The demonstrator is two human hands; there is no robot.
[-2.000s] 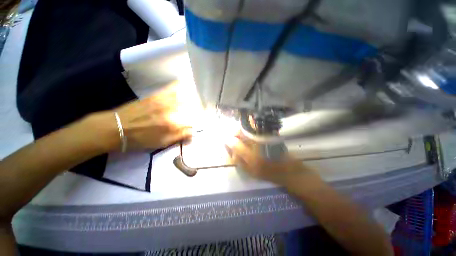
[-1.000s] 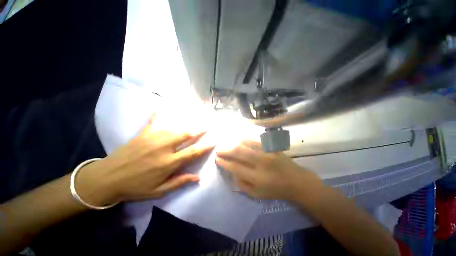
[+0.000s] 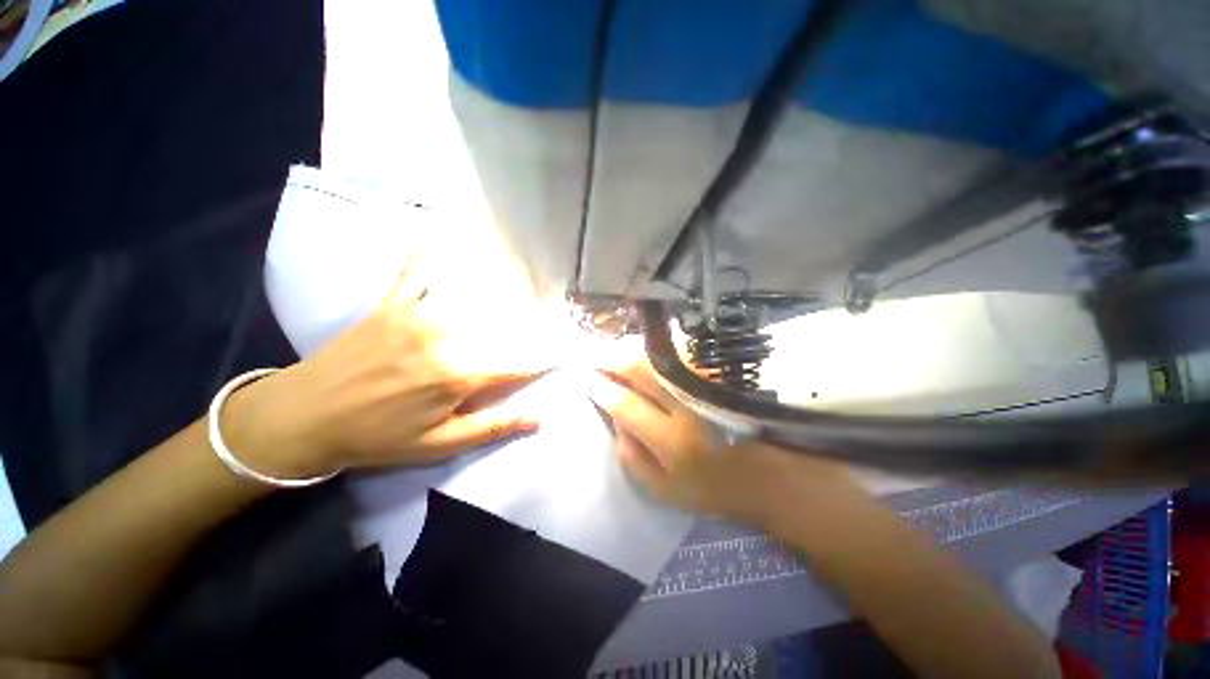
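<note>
A white piece (image 3: 348, 252) lies in front of the needle over a large black garment panel (image 3: 146, 252). A small black piece (image 3: 511, 584) shows at its lower edge. My left hand (image 3: 385, 391) lies flat on the white piece left of the needle, fingers spread a little, fingertips in the lamp glare. My right hand (image 3: 677, 444) is at the right side of the white piece, fingertips close to my left fingertips, just below the presser foot (image 3: 604, 316). The needle is lost in the glare. Whether my right fingers pinch the cloth is hard to see.
The sewing machine head (image 3: 796, 146), with a blue stripe, fills the upper right. A dark curved bar (image 3: 916, 440) crosses to the right. A ruler tape (image 3: 743, 557) runs along the table's front edge. A blue plastic basket (image 3: 1128, 577) stands at the lower right.
Since two seconds ago, the white piece and black panel have come under my hands and cover the table's left part. In the last second, my left hand and the cloth shifted slightly up in view.
</note>
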